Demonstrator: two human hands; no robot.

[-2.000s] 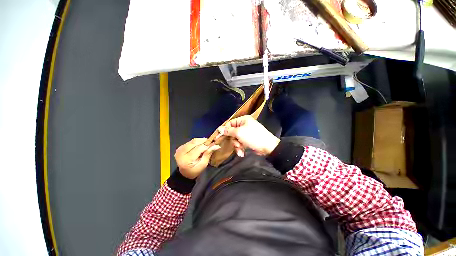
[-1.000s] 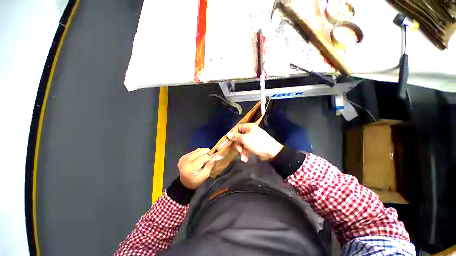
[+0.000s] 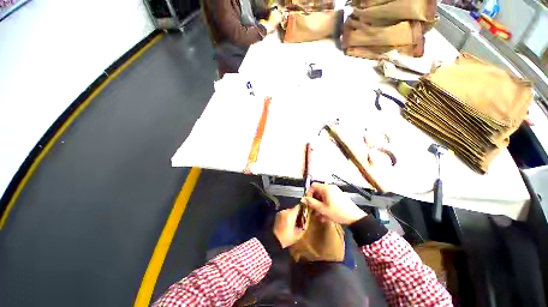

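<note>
A brown bag panel (image 3: 321,241) hangs over the lap, its upper edge held at the end of the bar anvil. My left hand (image 3: 288,225) grips the panel's edge from the left. My right hand (image 3: 329,202) pinches the same edge at the top, close to the left fingertips. Any small part between the fingertips is too small to tell. The bar anvil (image 3: 307,162), with a reddish base, lies at the table's front edge, its tip partly hidden by the hands and panel.
The white table (image 3: 210,135) holds a claw hammer (image 3: 354,157), thin dark tool (image 3: 353,186), small hammer (image 3: 438,186), round dishes (image 3: 380,157), pliers (image 3: 389,99) and a layered brown stack (image 3: 468,108). More brown pieces (image 3: 390,30) and another person's arm (image 3: 240,30) are at the back.
The view has tilted up, showing the far table, stacks and another person. The panel has turned more upright, with both hands still on its edge near the bar.
</note>
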